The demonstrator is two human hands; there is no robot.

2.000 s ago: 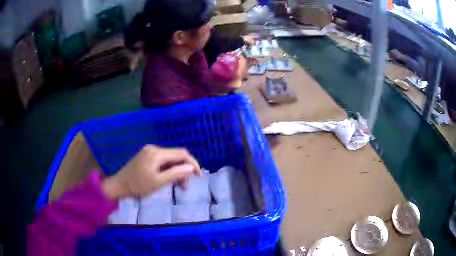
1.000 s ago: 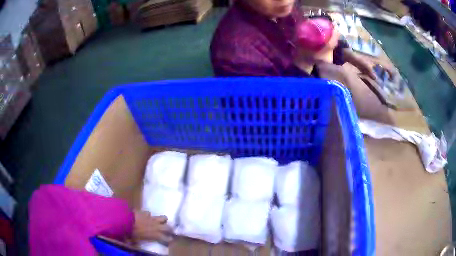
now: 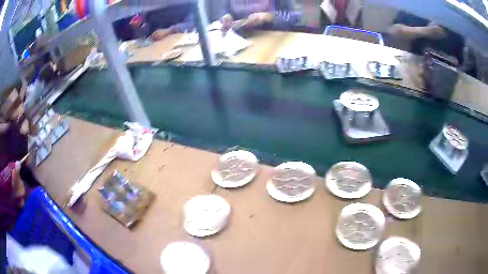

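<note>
No hand of mine shows in the picture. Several round ribbed discs lie on the tan bench in front of me, one of them a disc with clear spokes [image 3: 291,182] near the belt. A whiter, plainer disc [image 3: 207,214] lies to the left, and another white disc [image 3: 185,260] is partly cut off by the bottom edge. A brown pegged plate [image 3: 127,199] with upright posts and no disc stands on the bench at the left. The blue crate [image 3: 45,217] is cut off at the lower left, with blurred white packets [image 3: 37,260] in it.
A twisted white cloth [image 3: 126,148] lies on the bench. The dark green belt [image 3: 257,109] carries a disc on a pegged plate [image 3: 361,118] and another at the right. Silver pegged plates [image 3: 337,69] line the far side. A grey upright [image 3: 120,64] stands left; people are around the line.
The view has swung right from the crate to the bench and belt. The crate is now at the lower left edge. The hand that was in the crate has gone out of the picture.
</note>
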